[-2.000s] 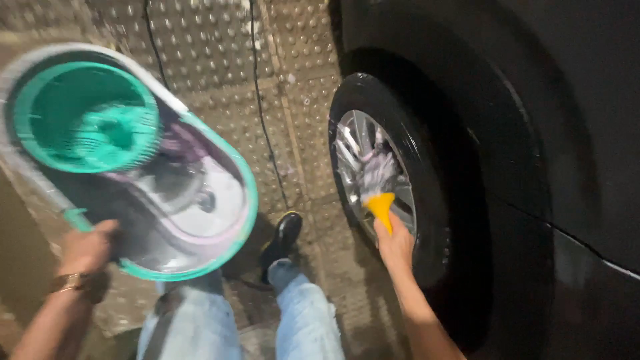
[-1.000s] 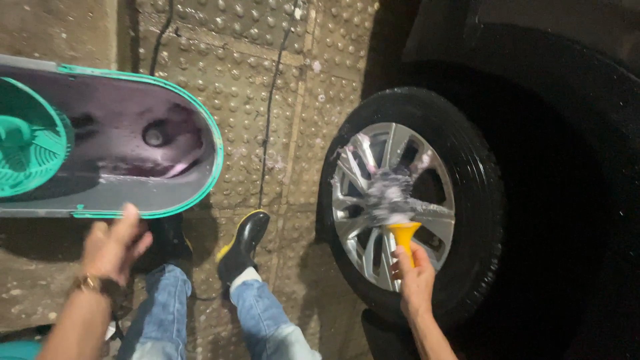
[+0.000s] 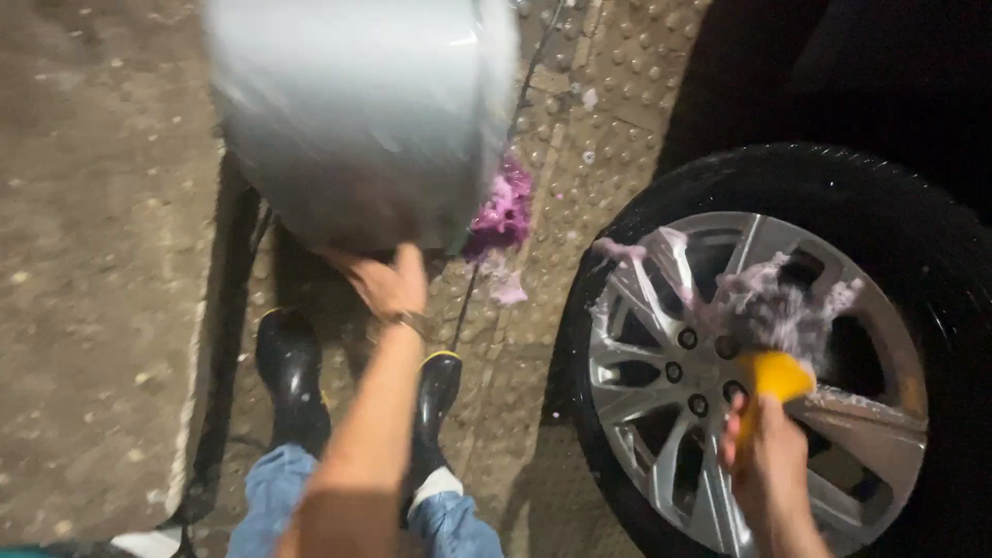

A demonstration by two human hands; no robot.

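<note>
My left hand (image 3: 384, 283) is at the bottom of the tipped grey mop bucket (image 3: 356, 116), its fingers partly hidden against the underside; the bucket is blurred. Purple foamy liquid (image 3: 504, 209) pours past the bucket's right edge toward the floor. My right hand (image 3: 771, 457) grips the yellow handle of a brush (image 3: 779, 377). Blurred bristles lie against the spokes of a silver alloy wheel (image 3: 701, 372), just right of its hub. Pinkish foam clings to the upper spokes.
A black tire (image 3: 821, 167) surrounds the wheel, beside a dark car body. My black rubber boots (image 3: 291, 372) stand on wet studded paving (image 3: 620, 155). A raised concrete slab (image 3: 101, 271) lies at left, and a thin black cable (image 3: 535, 70) crosses the floor.
The bucket has gone from showing its inside to being tipped, with purple liquid now spilling out. My left hand is now at its underside. The brush remains at the wheel in my right hand.
</note>
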